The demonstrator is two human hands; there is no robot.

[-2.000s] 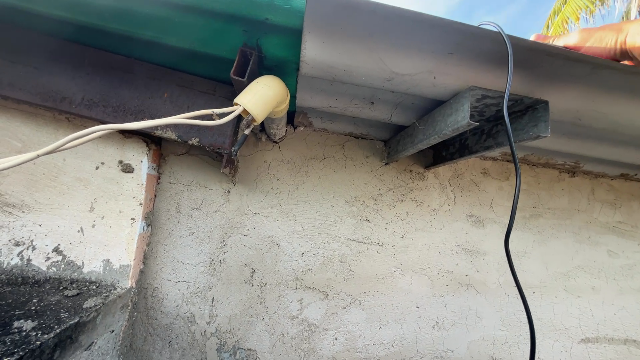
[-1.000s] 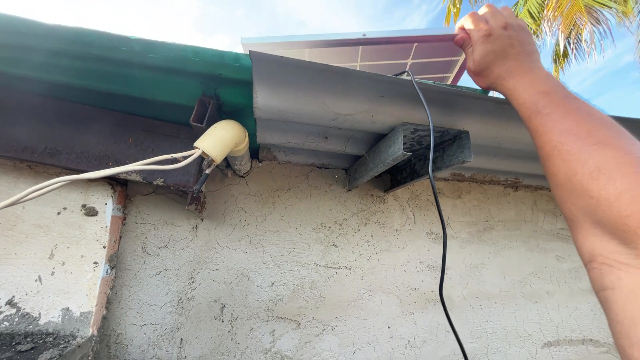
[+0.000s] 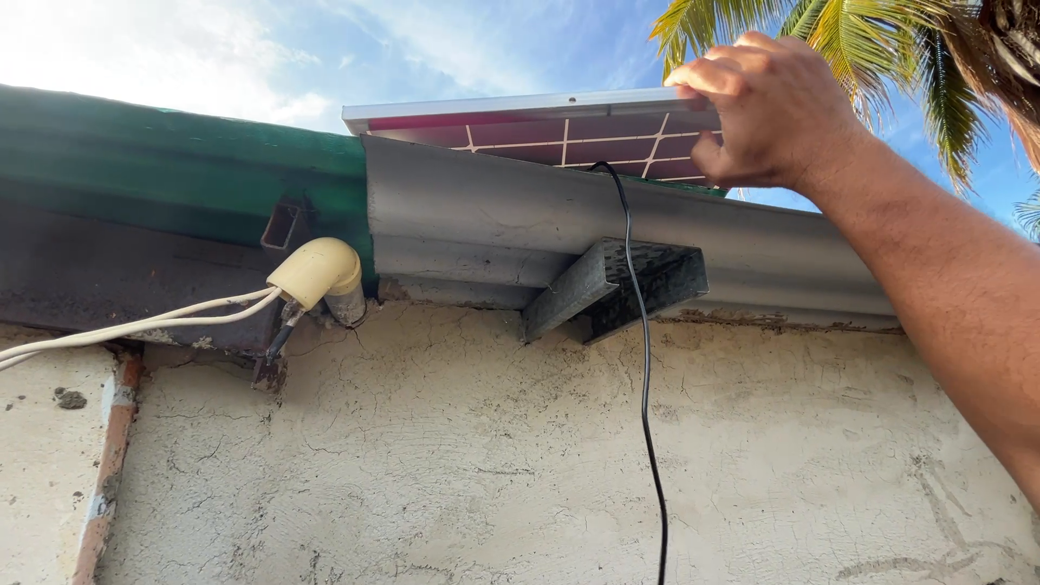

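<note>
My right hand (image 3: 760, 114) reaches up from the right and grips the near right corner of a solar panel (image 3: 520, 134), fingers over its metal frame and thumb below. The panel lies tilted above the edge of the grey metal roof sheet (image 3: 487, 195), its gridded underside partly showing. A black cable (image 3: 644, 349) comes over the roof edge below the panel and hangs down in front of the wall. The far part of the panel is hidden by the roof. My left hand is out of view.
A galvanized steel purlin (image 3: 621, 284) juts from the cracked plaster wall (image 3: 487, 455). Left of it, a cream conduit elbow (image 3: 321, 272) carries white wires (image 3: 146, 327). A green roof sheet (image 3: 162, 162) adjoins the grey one. Palm fronds (image 3: 861, 49) hang behind my hand.
Two seconds ago only part of my right hand showed at the roof edge, with no panel in view. The panel's edge now stands in sight in its grip. The view has tilted up.
</note>
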